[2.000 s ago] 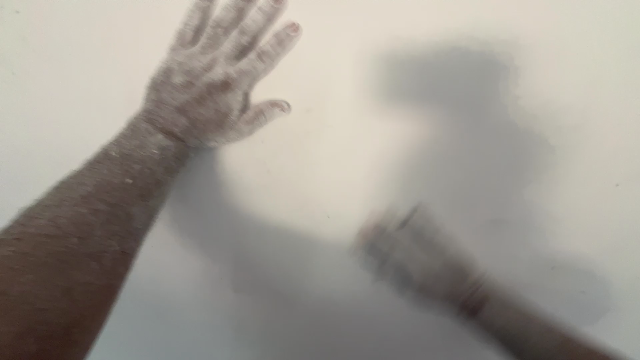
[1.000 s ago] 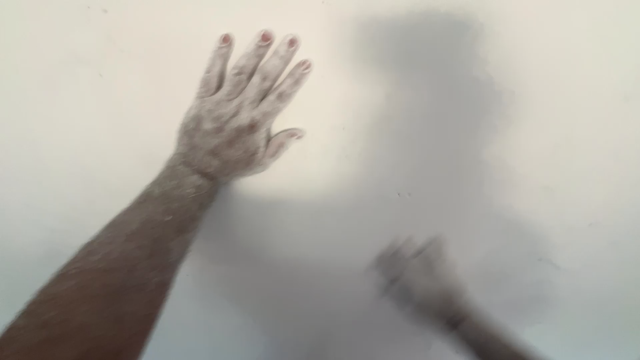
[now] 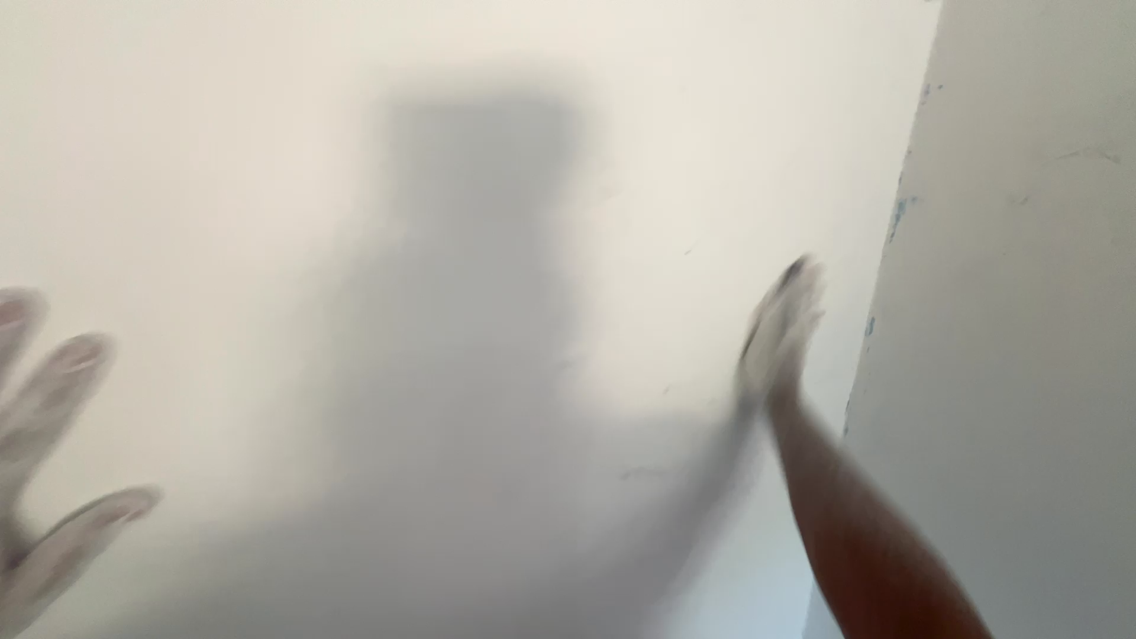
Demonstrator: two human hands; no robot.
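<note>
My left hand (image 3: 53, 461) is at the left edge, partly cut off, its fingers spread apart and coated with whitish dust. It is at the pale, smooth wall (image 3: 692, 133) and holds nothing that shows. Farther right, near the wall's corner, my right hand (image 3: 781, 328) is raised edge-on against the same wall with its fingers pointing up. It is blurred and whitish, with a dark edge along its left side; whether a thin thing lies under the palm cannot be told.
A second, greyer wall surface (image 3: 1012, 293) meets the pale wall at a corner on the right. Small blue and dark marks run along that corner line. A soft shadow of the person falls across the middle of the pale wall, which bears a few faint scratches.
The view has swung right, bringing the corner into sight. My right hand has moved up and right from low on the wall, and looks straighter than before. My left hand still has its fingers spread.
</note>
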